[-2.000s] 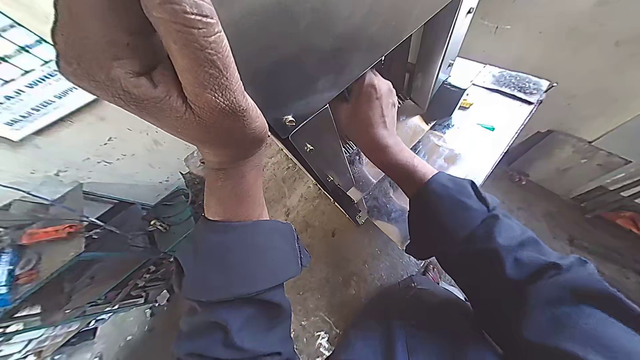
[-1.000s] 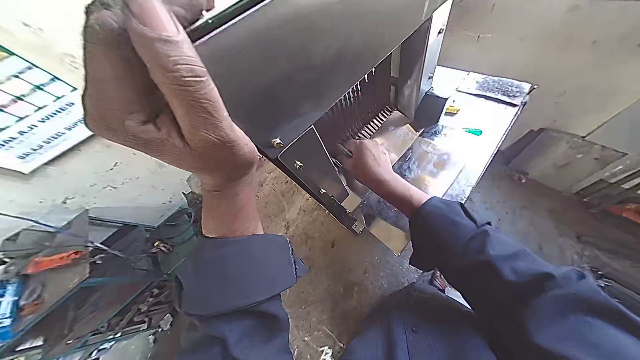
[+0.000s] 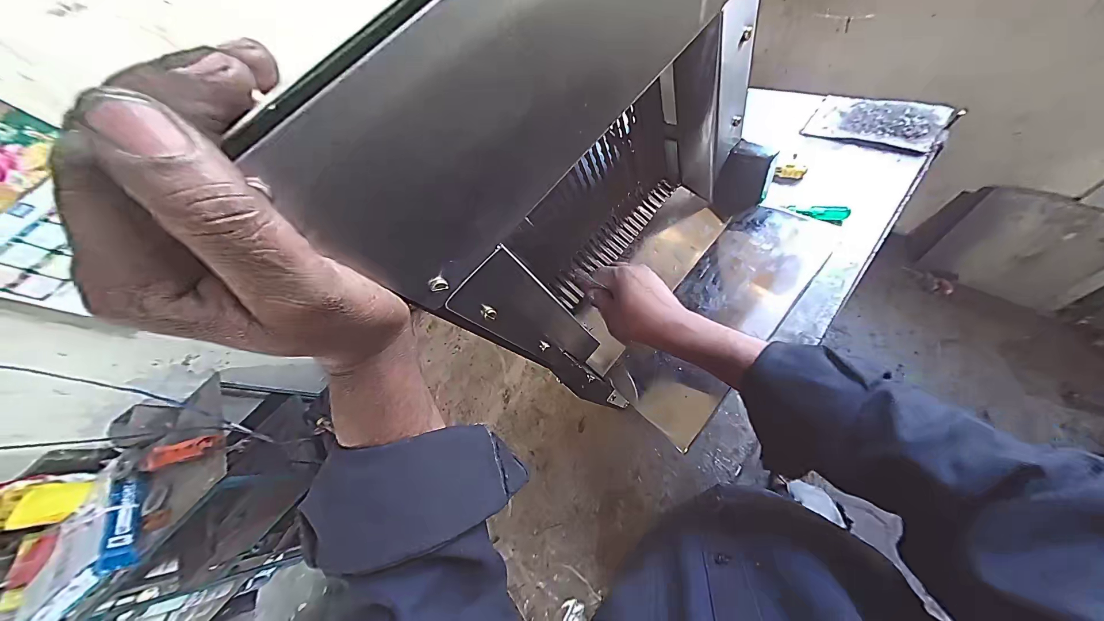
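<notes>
A sheet-metal machine housing [image 3: 483, 129] stands tilted before me, with a row of narrow metal slats [image 3: 617, 246] in its opening. My left hand [image 3: 198, 207] is raised at the housing's upper left edge, fingers curled; whether they grip that edge cannot be told. My right hand [image 3: 634, 302] is at the lower end of the slats, fingers bent and their tips partly hidden. Beside it lie a shiny metal plate [image 3: 681, 410] and a small dark side plate [image 3: 522, 302] fixed with screws.
A metal-topped bench [image 3: 798, 319] at right bears a green-handled tool [image 3: 824, 213], a small yellow object [image 3: 789, 172] and a flat worn pad [image 3: 884, 121]. Glass-like offcuts [image 3: 259, 483] and packets [image 3: 52, 504] lie at lower left. A printed calendar [image 3: 34, 250] hangs at far left.
My right hand has come down and out from deeper inside the opening, where more slats now show. My left hand stays raised by the housing.
</notes>
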